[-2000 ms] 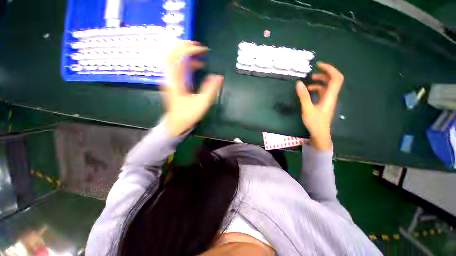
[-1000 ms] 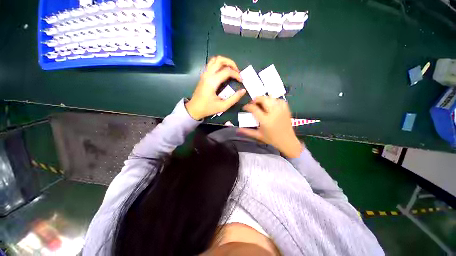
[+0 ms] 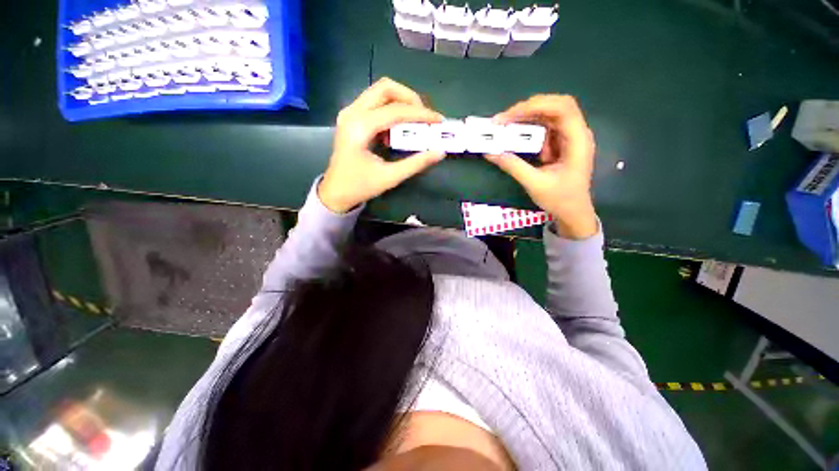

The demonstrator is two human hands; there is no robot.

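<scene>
My left hand [image 3: 373,143] and my right hand [image 3: 552,152] hold a row of several white adapter units [image 3: 467,137] between them, above the bench near its front edge. The units are side by side, each with a small dark slot facing up. My fingers press on the two ends and sides of the row. Beyond my hands, a second row of white units [image 3: 472,32] stands on the dark-green bench, thin pins at the top. A blue tray [image 3: 184,108] at the upper left holds several rows of white units and is cut off by the top edge.
A white sheet with red dots [image 3: 501,219] lies at the bench edge by my right wrist. At the right are a blue pad [image 3: 746,218], a blue scrap [image 3: 760,130] with a pale stick, a blue box [image 3: 819,212] and a pale container [image 3: 818,126].
The loose white units near my body are now lined up in one row between my hands. My right hand has moved right and away from my body. The dotted sheet is more exposed.
</scene>
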